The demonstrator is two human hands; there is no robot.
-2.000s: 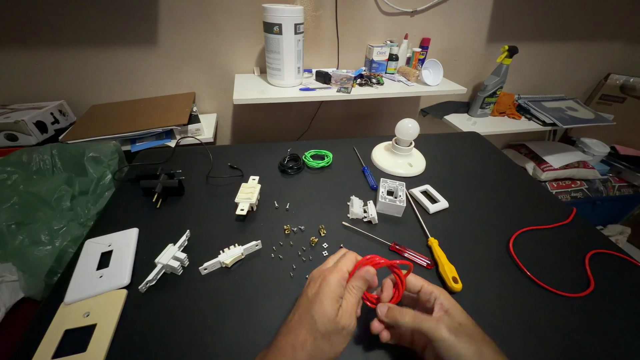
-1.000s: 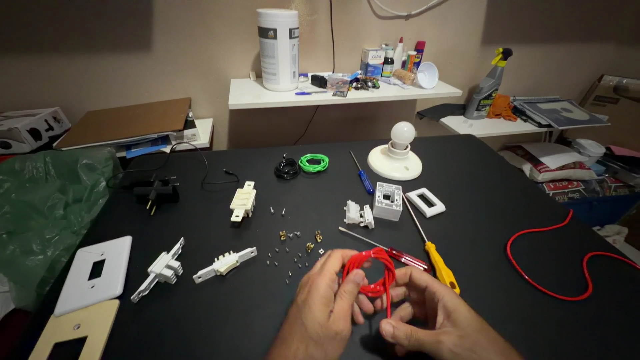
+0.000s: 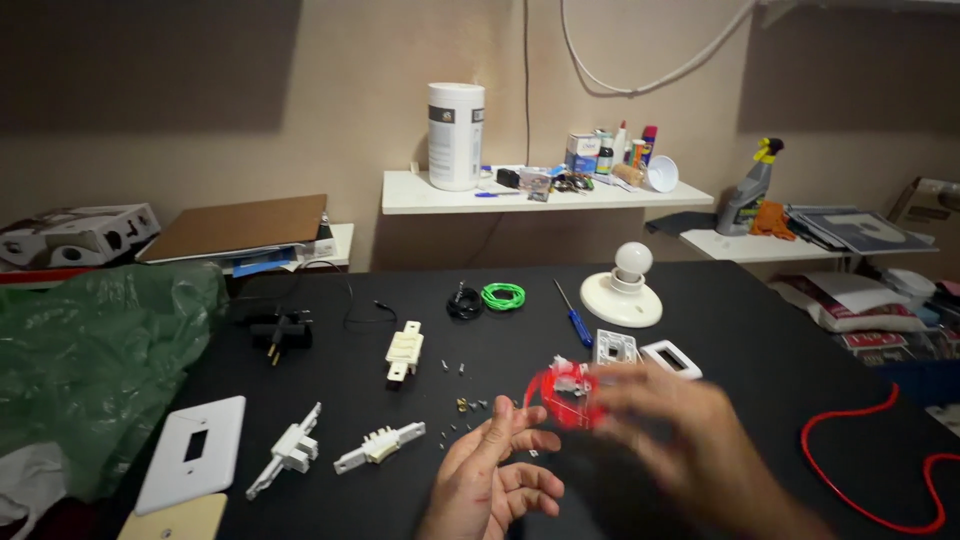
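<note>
A coil of red wire (image 3: 566,401), blurred by motion, hangs at the fingers of my right hand (image 3: 660,420), above the table. My left hand (image 3: 495,472) is just left of the coil, palm turned up and fingers apart; whether its fingertips touch the wire I cannot tell. Behind the coil sits a white switch module (image 3: 568,375), partly covered. The white square box (image 3: 615,348) and a small white frame (image 3: 671,360) lie beyond my right hand. Small screws (image 3: 472,406) are scattered past my left fingertips. Another red wire (image 3: 840,412) curves along the right side.
Green wire coil (image 3: 503,296), black wire coil (image 3: 465,303), blue screwdriver (image 3: 574,319) and lamp holder with bulb (image 3: 621,298) stand further back. Cream module (image 3: 405,351), white modules (image 3: 289,451) (image 3: 380,448), wall plate (image 3: 193,454) and black plug adapter (image 3: 281,334) are left.
My right hand has risen and moved away from my left hand, with the red coil beside it. Both hands were together on the coil before. My left hand's fingers have spread.
</note>
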